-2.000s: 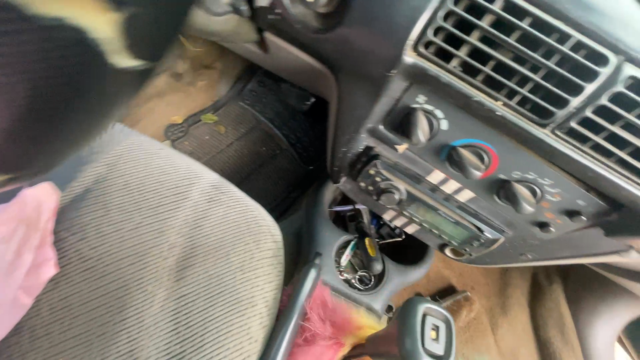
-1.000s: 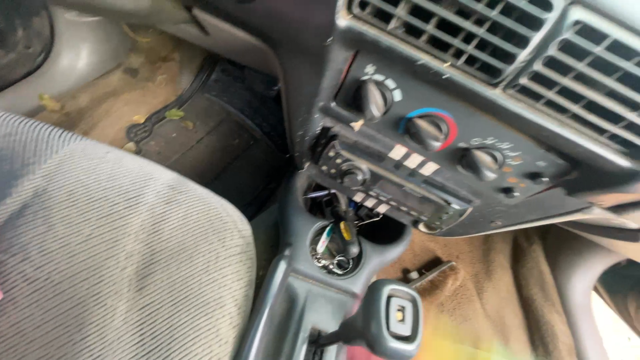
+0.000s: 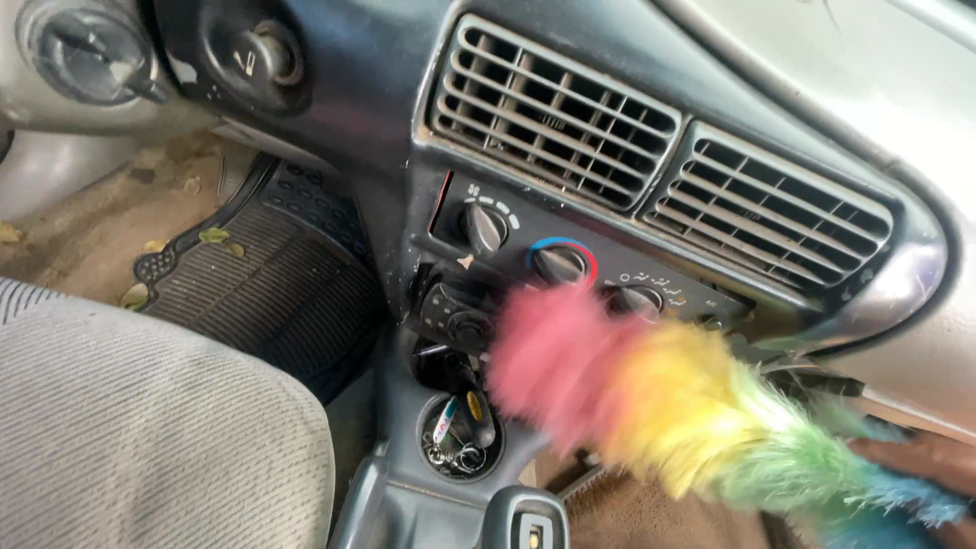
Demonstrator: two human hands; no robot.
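A fluffy rainbow duster [image 3: 663, 389], pink at its tip, then yellow, green and blue, reaches in from the lower right. Its blurred pink end lies over the car radio [image 3: 457, 316] and just below the temperature knob [image 3: 560, 263]. At the right edge, my right hand [image 3: 926, 457] shows only in part at the blue end of the duster; its fingers are blurred and mostly hidden by the fibres. My left hand is out of view.
Two slatted air vents [image 3: 557, 114] sit above the control knobs. A cup holder [image 3: 460, 476] holds keys and small items, near the gear selector [image 3: 526, 522]. At left are a striped seat [image 3: 152, 412] and a rubber floor mat [image 3: 282, 282] with leaves close by.
The duster, low by the console two seconds ago and a faint blur at the bottom one second ago, is now up in front of the radio. The view has moved closer to the dashboard.
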